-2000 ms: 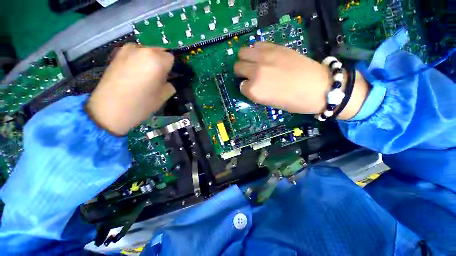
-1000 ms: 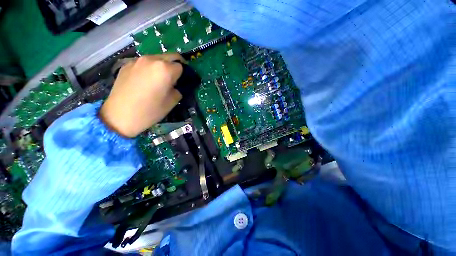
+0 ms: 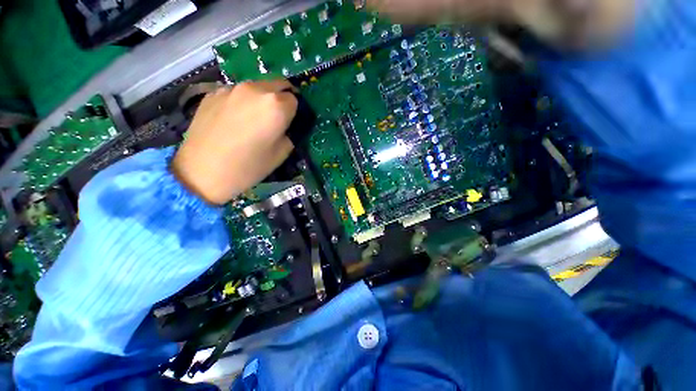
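Note:
The large green main circuit board (image 3: 397, 145) lies in its black pallet (image 3: 309, 252) in front of me, with blue-and-white small cylinders (image 3: 433, 145) on its right half and a yellow block component (image 3: 355, 203) at its lower left. The narrow secondary board (image 3: 305, 40) is above it. My left hand (image 3: 238, 137) is curled over the main board's upper left edge; its fingertips and anything in them are hidden. My right hand (image 3: 526, 17) is blurred and cut off by the top edge, above the boards' right side; its fingers do not show clearly.
A black bin (image 3: 114, 19) with a white label is at the top left. A neighbouring board (image 3: 256, 244) lies at the lower left, and another green strip (image 3: 69, 145) farther left. Metal clips (image 3: 275, 200) sit on the pallet frame. A metal rail (image 3: 549, 244) runs along the near side.
My right sleeve, which covered the board's right half a second ago, has moved right, and my blurred right hand shows at the top. My left hand stays at the board's upper left edge.

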